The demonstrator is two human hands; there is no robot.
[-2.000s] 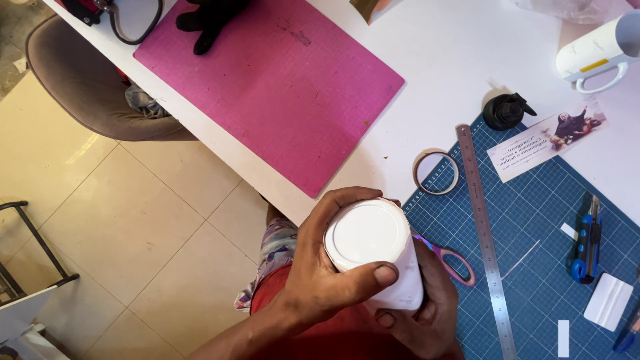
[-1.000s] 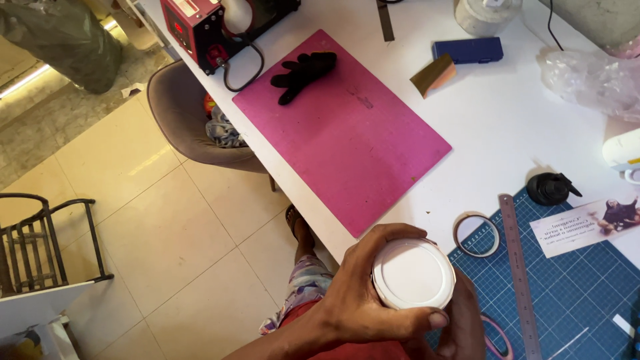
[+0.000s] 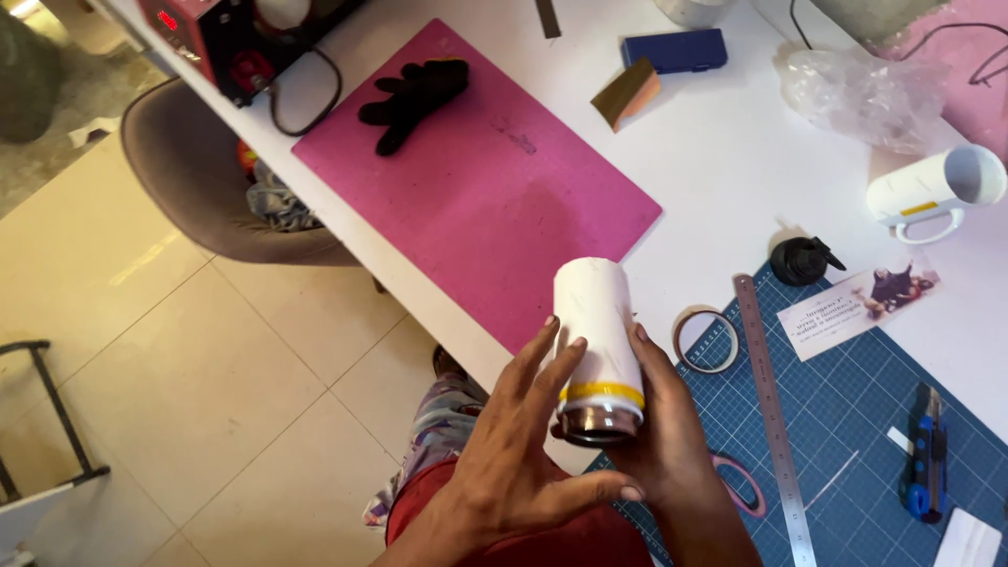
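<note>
A white cylindrical bottle [image 3: 596, 331] with a yellow band and a shiny metal neck is held at the lower middle, its neck end toward me. My left hand [image 3: 535, 441] lies along its left side, fingertips touching the white wall, thumb stretched below the neck. Around its right side and underneath, my right hand [image 3: 665, 409] supports it; part of that palm is hidden. Right of the hands are a roll of tape [image 3: 731, 346], a steel ruler [image 3: 768, 394] and scissors with pinkish handles [image 3: 757, 498], partly covered by my right arm.
A pink mat [image 3: 504, 189] bears a black glove [image 3: 417, 98]. On or beside the blue cutting mat [image 3: 858, 417] lie a utility knife [image 3: 928, 465], a printed strip [image 3: 835, 315] and a black lid [image 3: 802, 261]. Further off are a white mug [image 3: 921, 189], plastic bag [image 3: 866, 94] and heat press [image 3: 228, 47].
The bottle has been tipped: its round white end faced me before, and now its side and metal neck show. My left fingers have opened out along it. The view has shifted.
</note>
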